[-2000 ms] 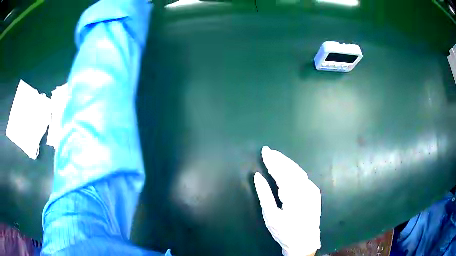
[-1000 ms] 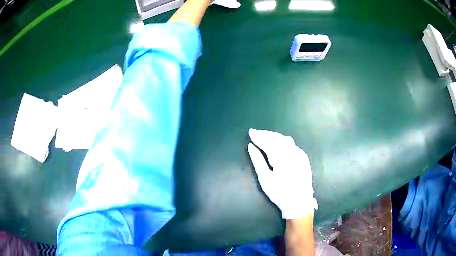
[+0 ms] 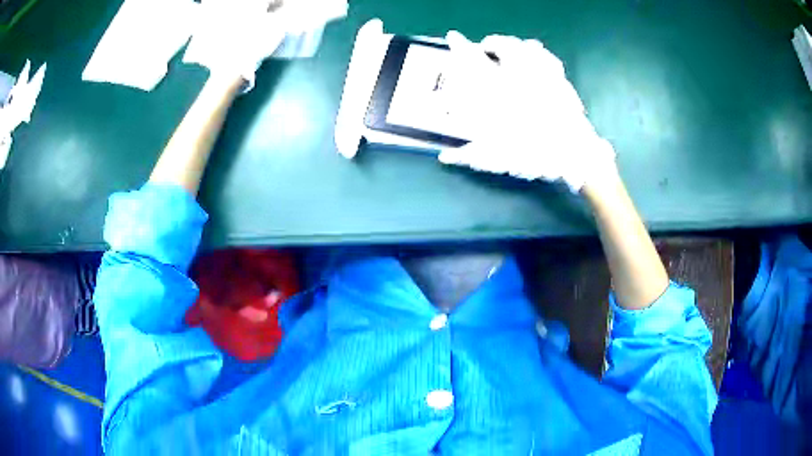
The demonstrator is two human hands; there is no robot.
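Observation:
A white box with a dark inner border and a small dark mark on its white face lies at upper centre, a thick white edge along its left side. My gloved right hand grips its right side and hides that part. My gloved left hand is at upper left over flat white pieces, partly washed out by glare, and what its fingers hold is unclear. A white sheet lies left of it. A pale, greyish-white piece shows just right of my left hand.
The dark-green bench ends just before my body. White pieces lie at the far left edge, and another at the far right. A red bundle is under the bench. Blue clothing and purple clothing show at the sides.
The view has tilted down, and the timer is out of frame. My left arm has drawn back from the far bench to the white pieces. My right hand, empty before, now grips the white box.

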